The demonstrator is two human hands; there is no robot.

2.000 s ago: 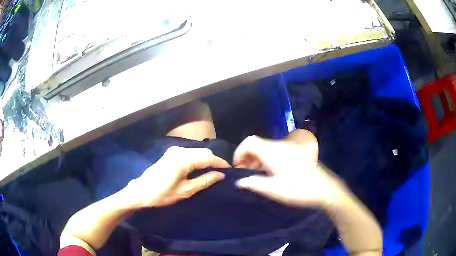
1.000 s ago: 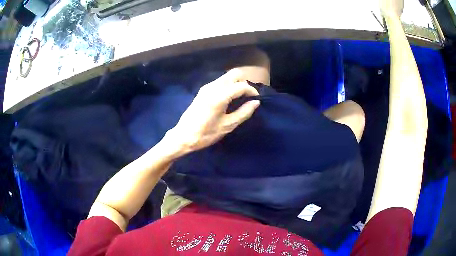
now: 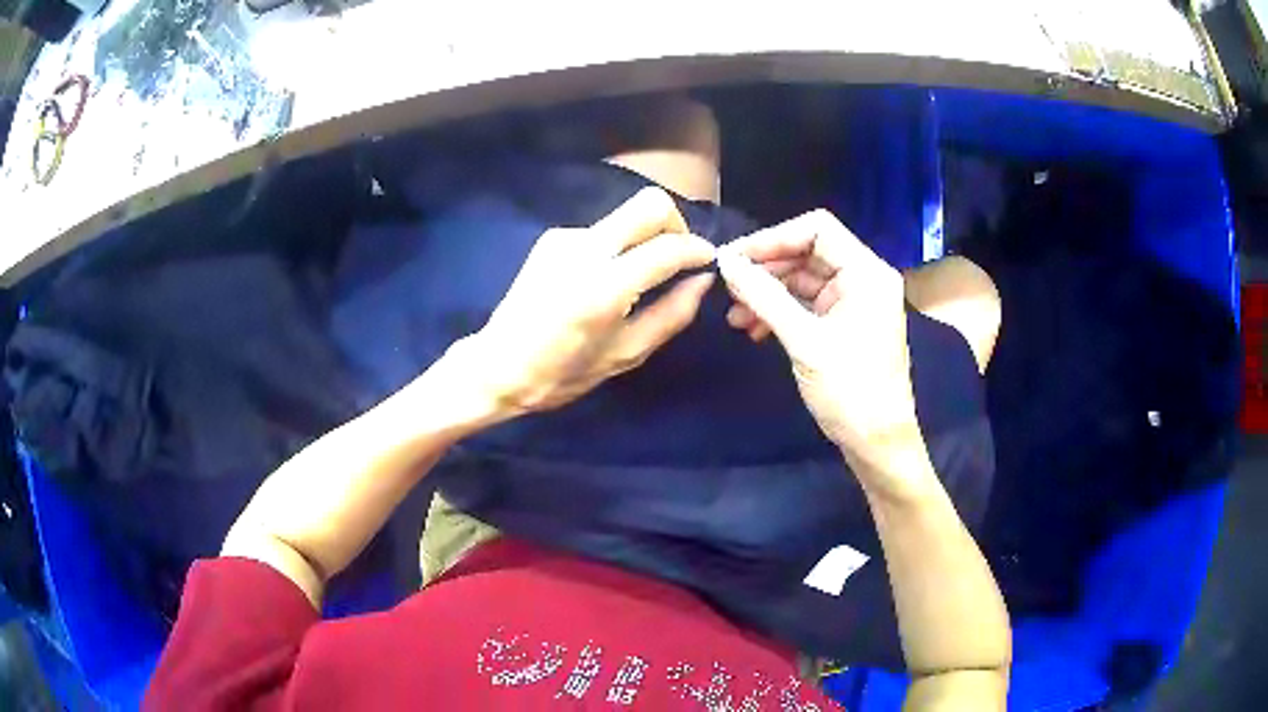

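A dark navy garment lies draped over my lap, with a small white label near its lower right. My left hand grips the garment's upper edge between thumb and fingers. My right hand meets it there, thumb and index finger pinched at the same spot beside the left fingertips. The cloth between the fingertips is mostly hidden, and I cannot tell whether a thread or small tool is in the right fingers.
The white table with a wooden edge runs across the top. Small coloured loops lie at its left. A blue bin with dark garments stands at the right, another blue bin at the left. A red object shows at the far right.
My right hand has come back from the table's right rear to the garment's edge and pinches there beside my left hand. My left hand has kept its hold.
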